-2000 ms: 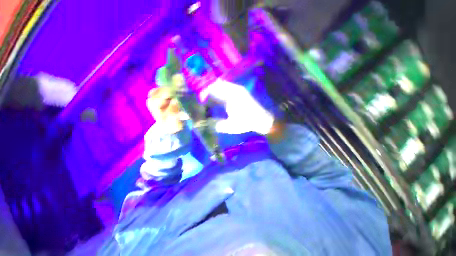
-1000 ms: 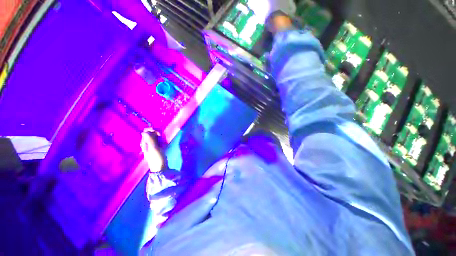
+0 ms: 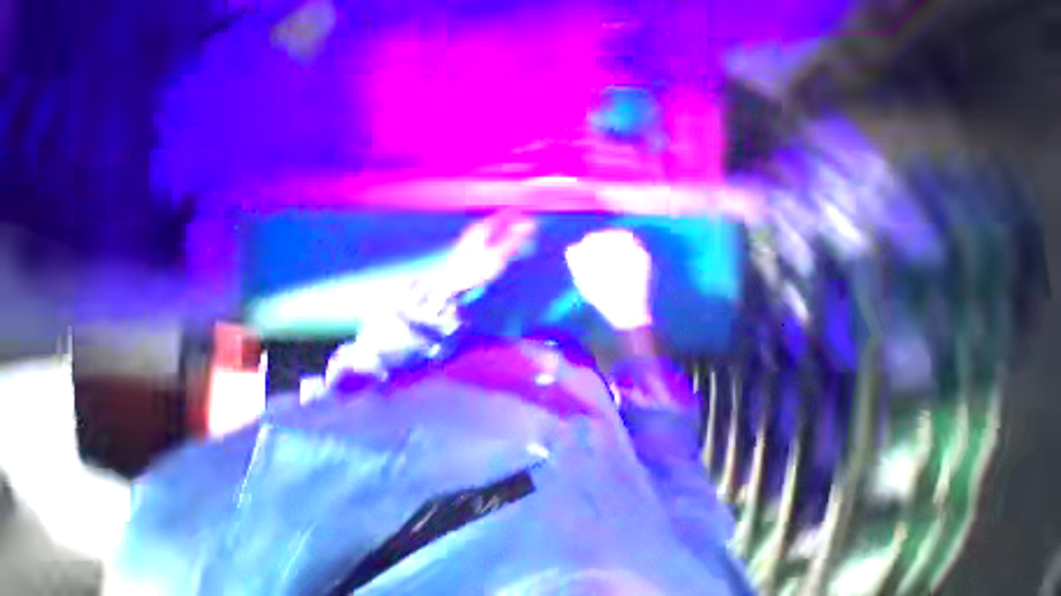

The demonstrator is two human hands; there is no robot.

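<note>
The view is blurred. My left hand [image 3: 498,242] is over the green-blue mat [image 3: 337,262], near the front lip of the magenta-lit tray [image 3: 465,105]. Its finger positions are smeared, and no held thing can be made out. My right hand [image 3: 611,274], glaring white as if gloved, is also over the mat, a little to the right of the left one and apart from it. It looks bunched, but blur and glare hide its fingers and anything in them.
A blue-cyan cup-like thing [image 3: 626,113] stands in the lit tray. The rack with green boards [image 3: 919,466] is blurred at the right. A dark bin [image 3: 128,402] with reddish inside is at the left. The blue smock [image 3: 465,489] fills the bottom.
My right hand has come back from the rack of boards to the mat. My left hand is beside it. The view has turned, so the tray now lies level ahead.
</note>
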